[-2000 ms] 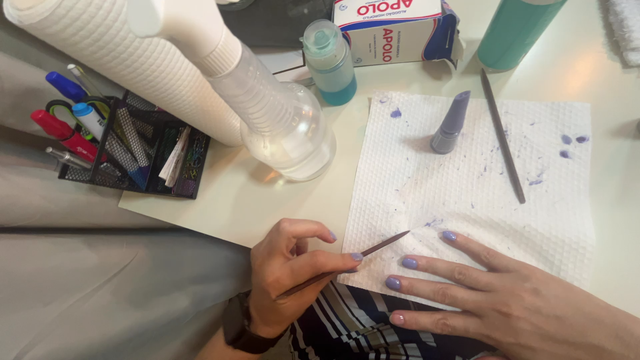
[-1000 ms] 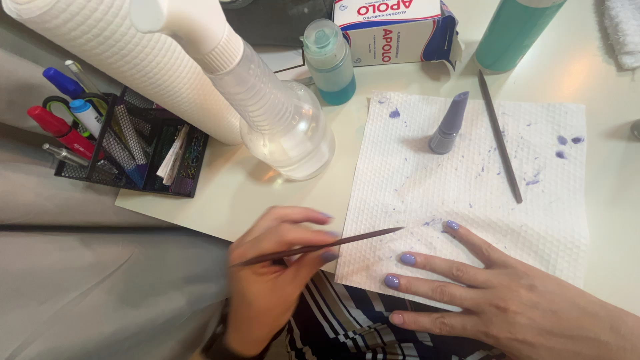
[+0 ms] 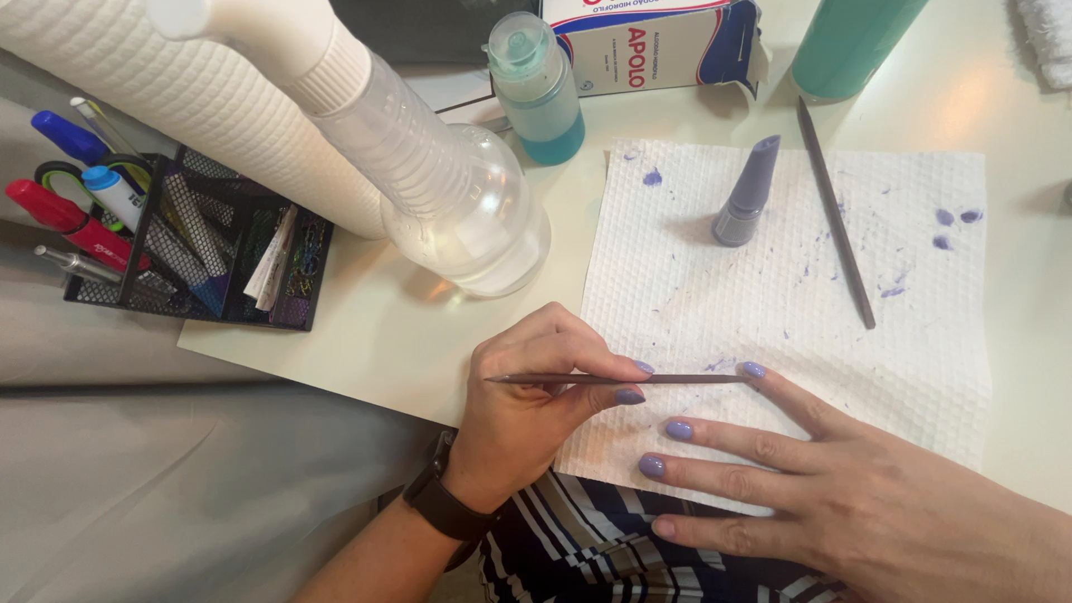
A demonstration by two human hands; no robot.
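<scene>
My left hand (image 3: 536,394), with a black smartwatch at the wrist, pinches a thin dark stick (image 3: 687,378) between thumb and fingers. The stick's pointed tip touches or nearly touches the edge of the lilac-polished index nail of my right hand (image 3: 837,477). That hand lies palm down, fingers spread, over the near part of a white paper towel (image 3: 670,293) marked with purple smears. A lilac nail polish bottle (image 3: 744,201) stands upright on the towel. Right of it lies a second dark stick, perhaps a nail file (image 3: 837,218), its far end past the towel's edge.
A clear spray bottle (image 3: 469,226) stands left of the towel, beside a paper towel roll (image 3: 209,100) and a black mesh organizer (image 3: 188,301) with pens. Behind are a small bottle of blue liquid (image 3: 544,117), a cotton box (image 3: 653,54) and a green bottle (image 3: 854,42).
My left hand has turned and moved the stick toward the right index nail, so its tip is now at that finger. My right hand stays spread on the towel.
</scene>
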